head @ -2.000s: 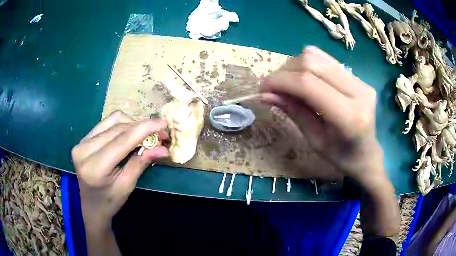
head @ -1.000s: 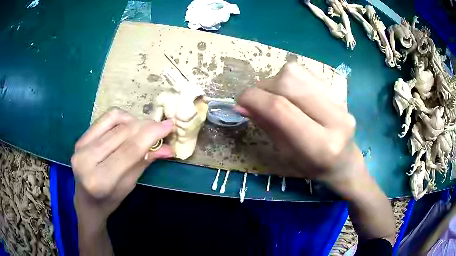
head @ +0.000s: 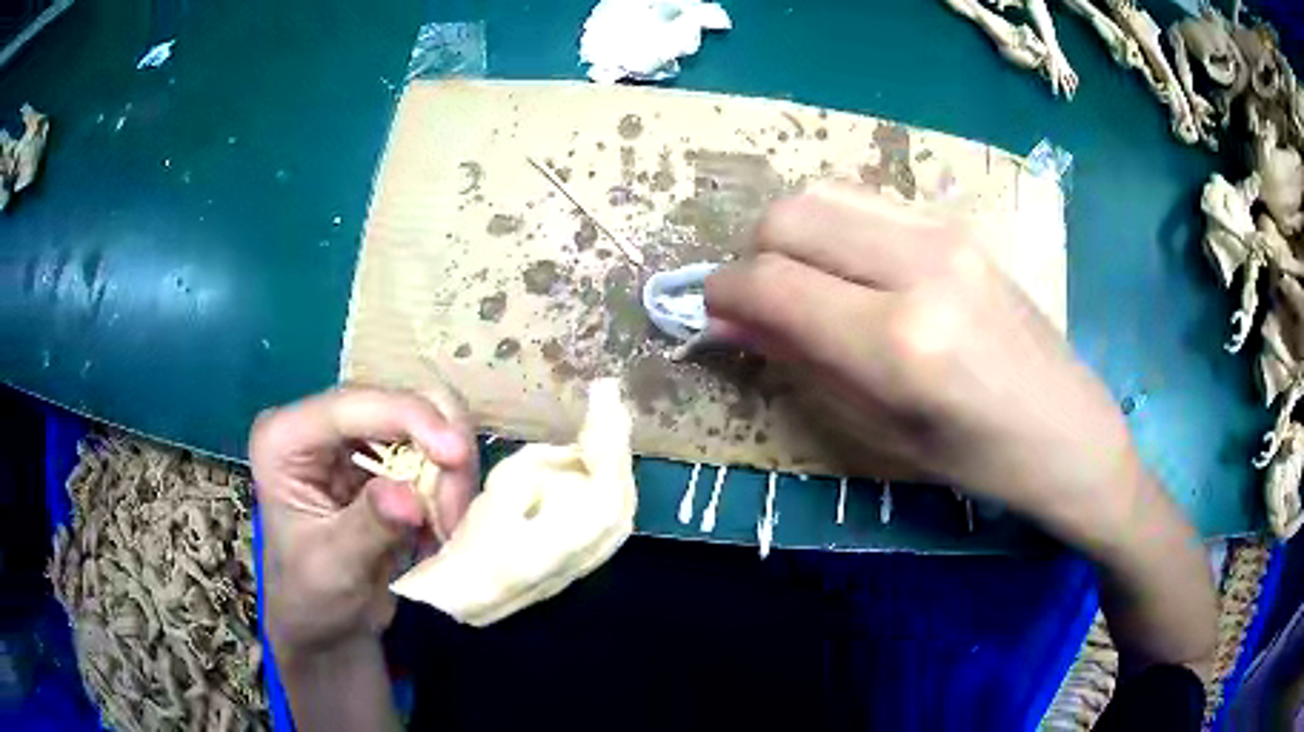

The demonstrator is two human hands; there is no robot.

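Observation:
My left hand is closed on the arm part of a beige figure torso; small splayed beige fingers show between my thumb and fingers. The torso lies tilted beyond my fingertips, past the cardboard's near edge, with a stump pointing up. My right hand is over the right side of the small whitish oval dish, fingertips pinched together at its rim. A pale tip shows just under these fingers; whether they hold a swab is hidden.
The spotted cardboard bears a thin stick. Swabs lie along the near table edge. A crumpled white tissue is beyond. Beige limbs and torsos lie at right. A crate of beige parts is below left.
The torso has moved off the cardboard toward me and turned from upright to tilted. My right hand has come from the right to the dish. The whole view has shifted.

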